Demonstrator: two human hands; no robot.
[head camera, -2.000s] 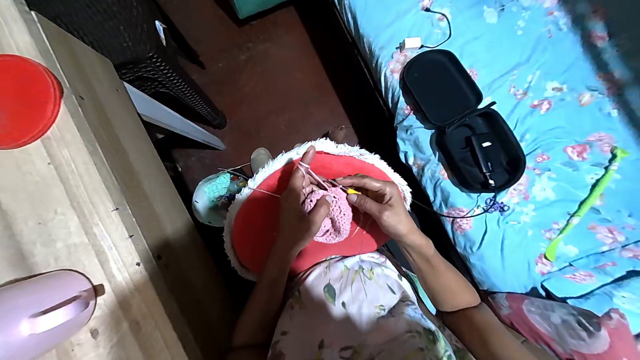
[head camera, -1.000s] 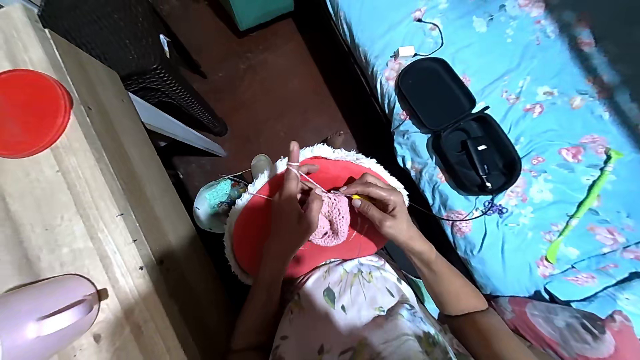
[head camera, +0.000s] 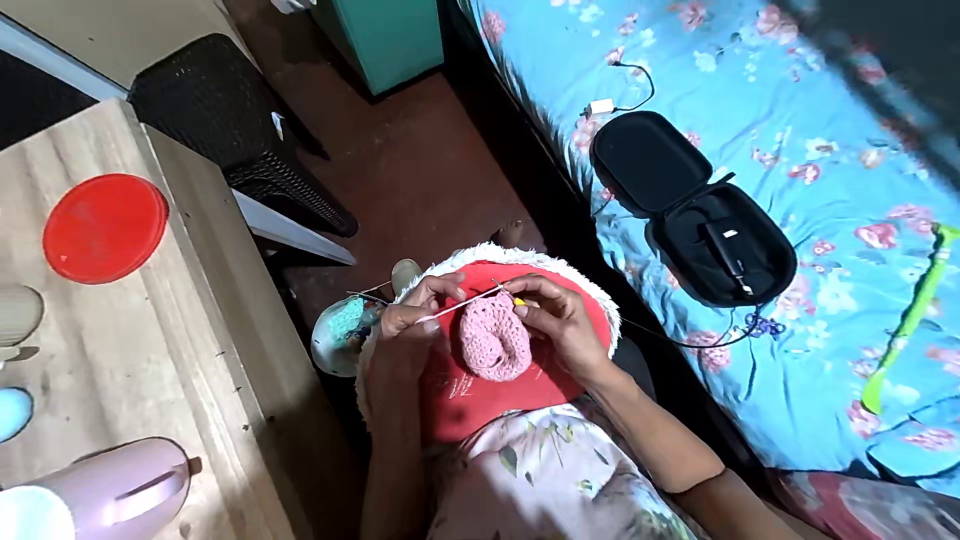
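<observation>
A pink crocheted piece (head camera: 495, 337), rounded with a hollow in its middle, hangs over a red cushion (head camera: 480, 412) with white fluffy trim on my lap. My right hand (head camera: 551, 319) holds a crochet hook with a yellow handle (head camera: 519, 301) at the top edge of the piece. Left of it, my left hand (head camera: 412, 319) pinches the light pink yarn (head camera: 457, 306), which runs taut up to the hook's tip. The fingers of both hands partly hide the hook.
Left stands a wooden table with a red lid (head camera: 105, 229) and a pink pitcher (head camera: 127, 487). Beside my left hand is a tub (head camera: 337, 337) holding teal yarn. A black woven stool (head camera: 217, 112) stands ahead. On the bed at right lie an open black case (head camera: 720, 240) and a green stick-like object (head camera: 907, 322).
My left index finger, raised with yarn around it before, is now lowered, and that hand sits apart from the crocheted piece. The piece shows more fully. The view has shifted.
</observation>
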